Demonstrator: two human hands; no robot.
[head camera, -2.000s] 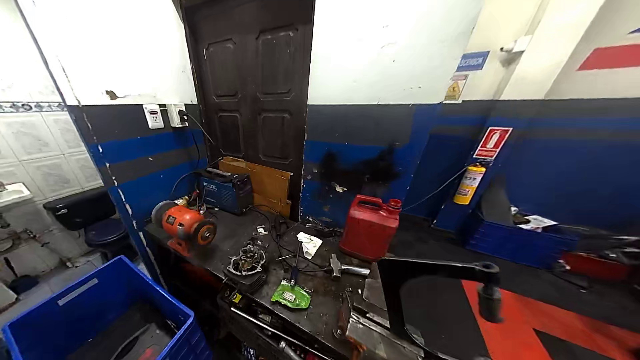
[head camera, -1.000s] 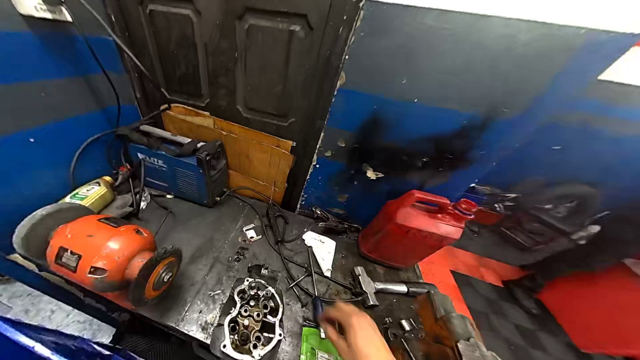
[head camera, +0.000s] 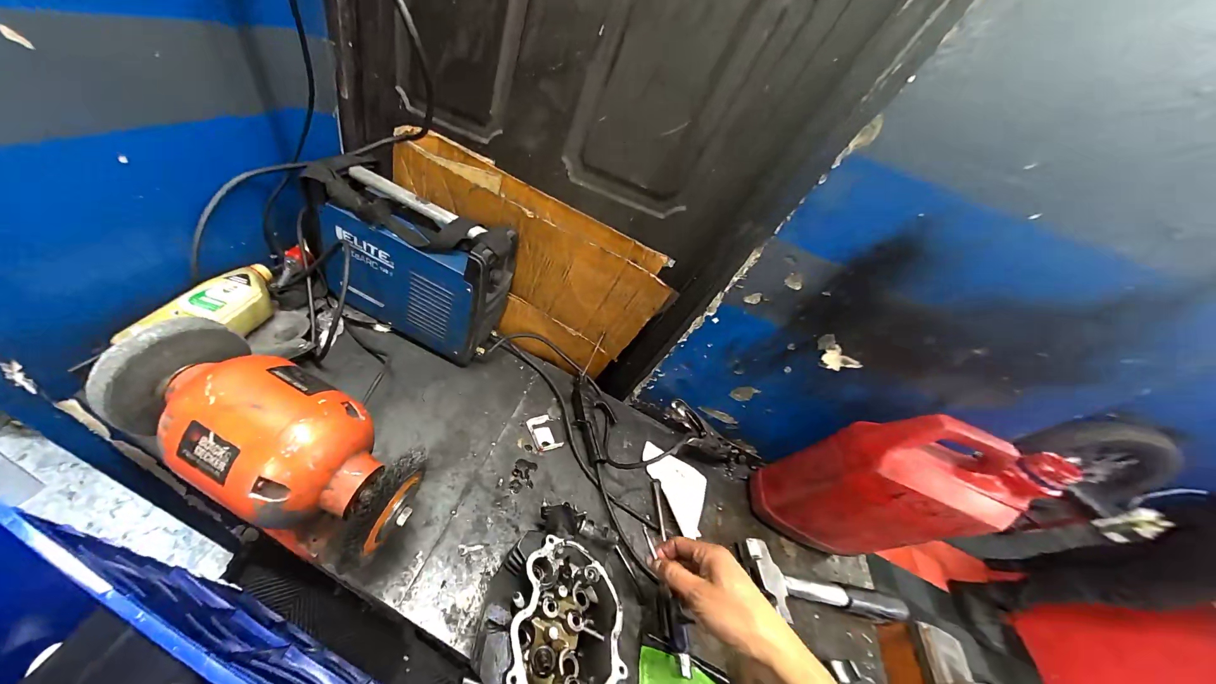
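My right hand (head camera: 698, 581) reaches in from the bottom right. Its thumb and fingertips are closed on a thin metal rod (head camera: 650, 541), perhaps a tool shaft. A second slim shaft (head camera: 659, 508) stands beside the fingertips, next to a white paper piece (head camera: 679, 484). Left of the hand lies an engine cylinder head (head camera: 560, 617) with its inside showing. A green packet (head camera: 670, 668) is below the hand, with a dark-handled screwdriver (head camera: 676, 632) over it. To the hand's right lies a hammer (head camera: 822, 591). My left hand is not in view.
An orange bench grinder (head camera: 266, 432) sits at the left of the metal bench (head camera: 446, 513). Behind it are a yellow bottle (head camera: 223, 299) and a blue welding machine (head camera: 408, 275). A red fuel can (head camera: 893, 484) is at the right. Black cables (head camera: 579, 446) cross the bench. A blue crate (head camera: 142, 608) is at bottom left.
The view has moved much closer to the bench. My right hand, absent two seconds ago, was over the green packet one second ago and is now at the thin rod.
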